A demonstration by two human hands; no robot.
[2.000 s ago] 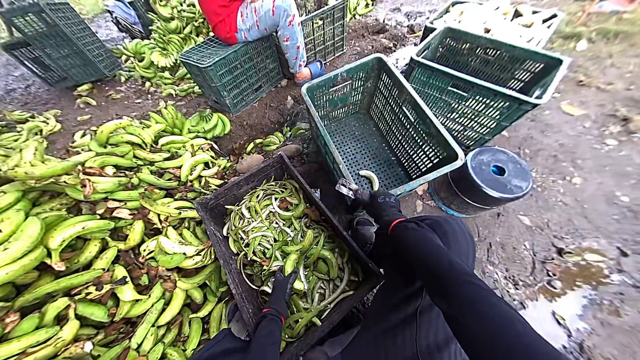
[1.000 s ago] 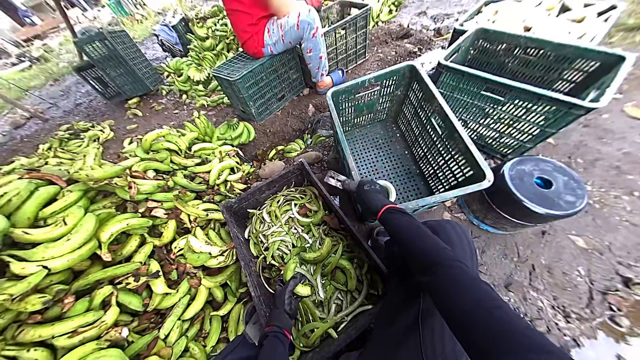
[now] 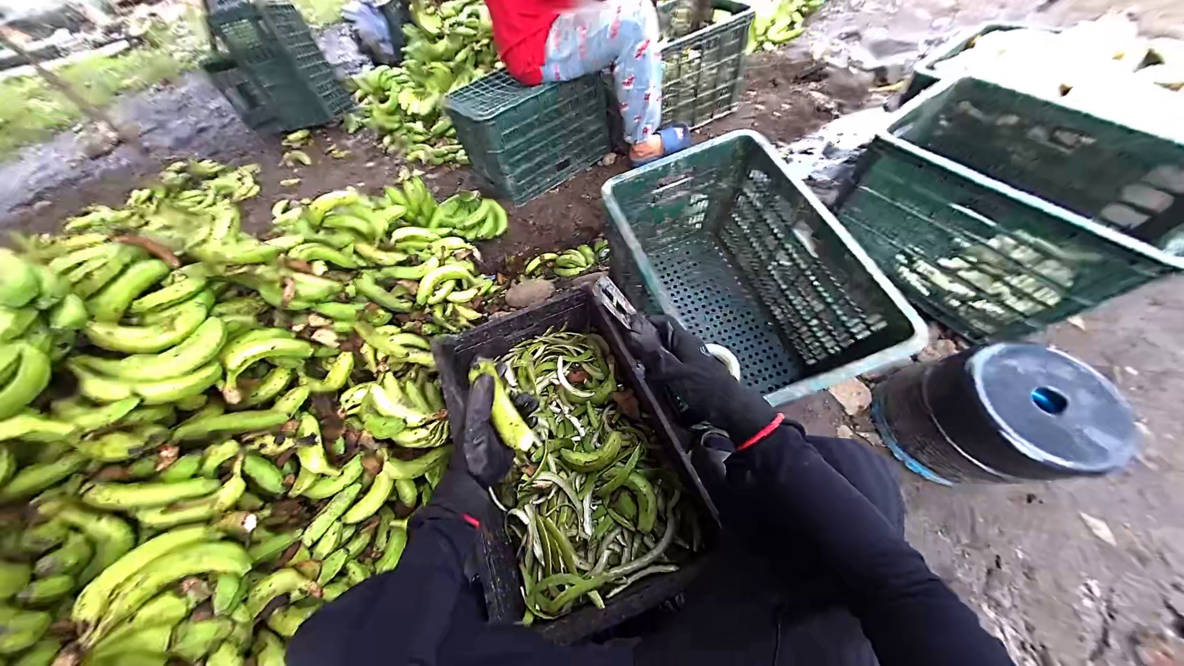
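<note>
My left hand (image 3: 483, 435), in a black glove, holds a green banana (image 3: 504, 407) upright over the left side of a black plastic crate (image 3: 453, 356). Green and whitish peels (image 3: 592, 499) fill much of that crate, which lies between my arms. At the crate's upper right, my black-gloved right hand (image 3: 689, 370) grips a metal peeling tool (image 3: 615, 301); its exact type is unclear. A pale curved piece (image 3: 724, 359), perhaps a peeled banana, shows beside the right hand, at the near wall of a green plastic crate (image 3: 740, 268).
Green bananas (image 3: 176, 370) are heaped on the ground at left. A person in patterned trousers (image 3: 601, 46) sits on a green crate (image 3: 532, 139). More green crates (image 3: 999, 213), one with pale contents, stand at upper right. A dark drum (image 3: 1008, 412) stands right of my knee.
My left hand has come up from among the peels, now with the banana raised in it. My right hand still has the metal tool near the crate's edge.
</note>
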